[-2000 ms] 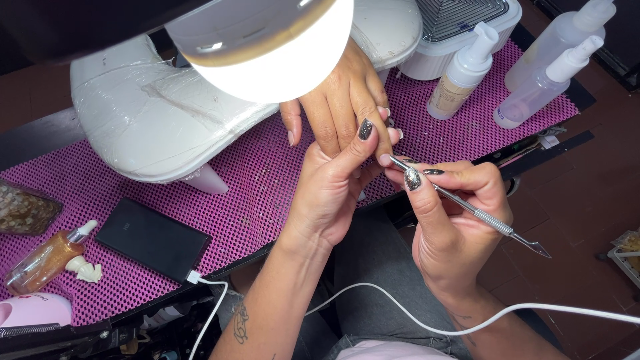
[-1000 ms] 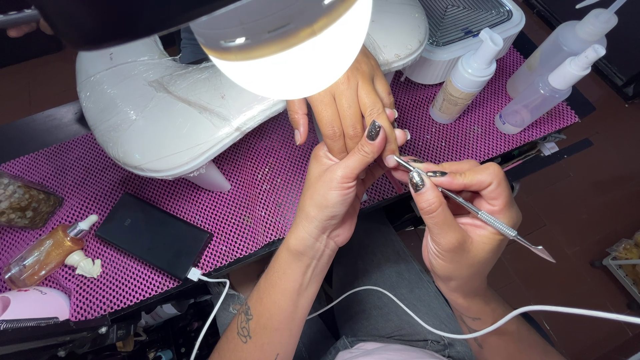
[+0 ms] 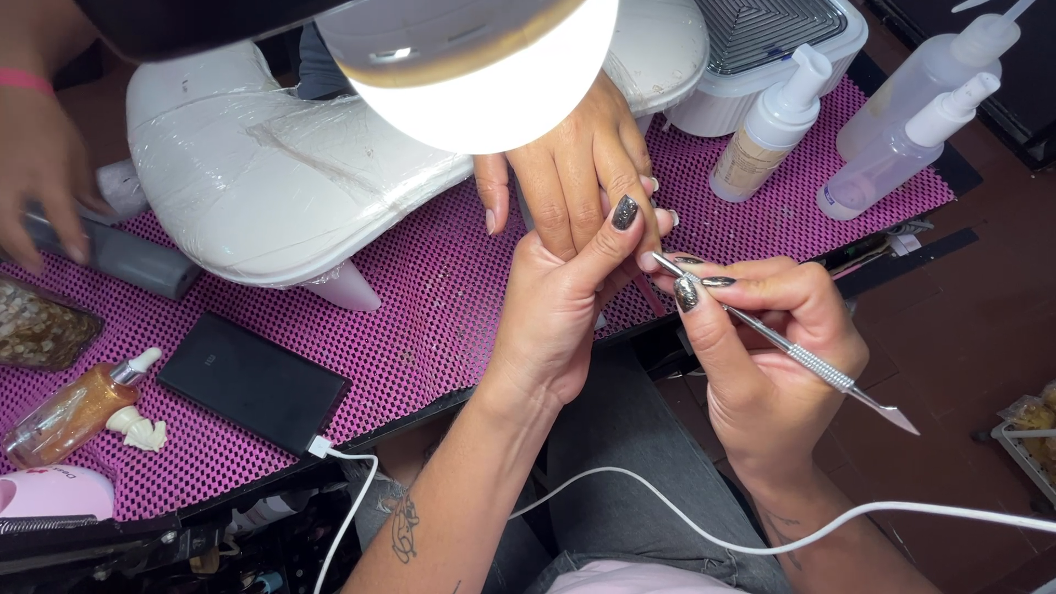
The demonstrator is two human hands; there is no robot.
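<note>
Below the bright round lamp, my left hand grips a finger of another person's hand, my thumb lying over it. That hand extends from under the lamp, palm down. In my right hand is a double-ended metal cuticle pusher, held like a pen. Its rounded end is at the nail of the held finger; whether it touches cannot be told. The pointed blade end sticks out at the lower right. Dark glittery polish covers my visible nails.
A plastic-wrapped white armrest stands on the pink mesh mat. At left are a black power bank with a white cable, a dropper bottle and another person's hand. Right are a foam pump bottle and a spray bottle.
Another person's hand with a pink wristband has come in at the far left, where a dark grey cylindrical object now lies. My hands keep nearly the same hold.
</note>
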